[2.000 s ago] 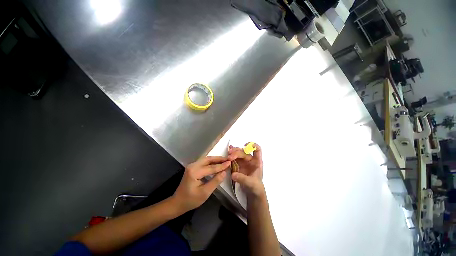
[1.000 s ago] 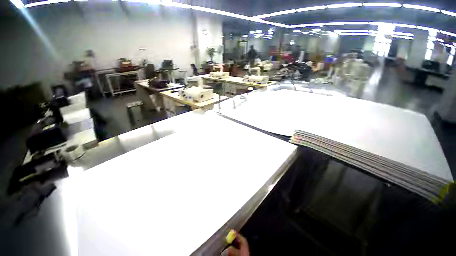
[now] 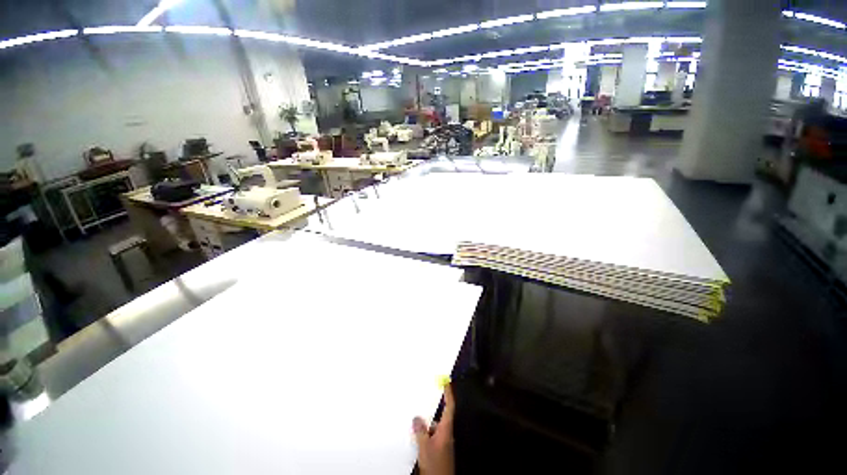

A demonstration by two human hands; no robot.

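A large white sheet (image 3: pixel 269 343) lies in front of me on the near pile. My right hand (image 3: pixel 436 438) is at its right edge, low in the picture and cut off by the bottom rim. The thumb lies over the sheet and the fingers are along the edge. A small yellow tape piece (image 3: pixel 445 381) shows at a fingertip. My left hand is not in view. Across a dark gap stands a stack of sheets (image 3: pixel 557 209) with layered edges and yellow tabs at its near right corner.
White sewing machines (image 3: pixel 263 202) stand on tables at the left. A stool (image 3: pixel 128 245) is by them. A thick pillar (image 3: pixel 734 93) stands at the right, beside a long machine (image 3: pixel 822 218). A dark gap with a metal frame lies between the sheet and the stack.
My view has swung up from the tape roll and both hands, then further right. The left hand has left the picture. The right hand has come to the sheet's right edge.
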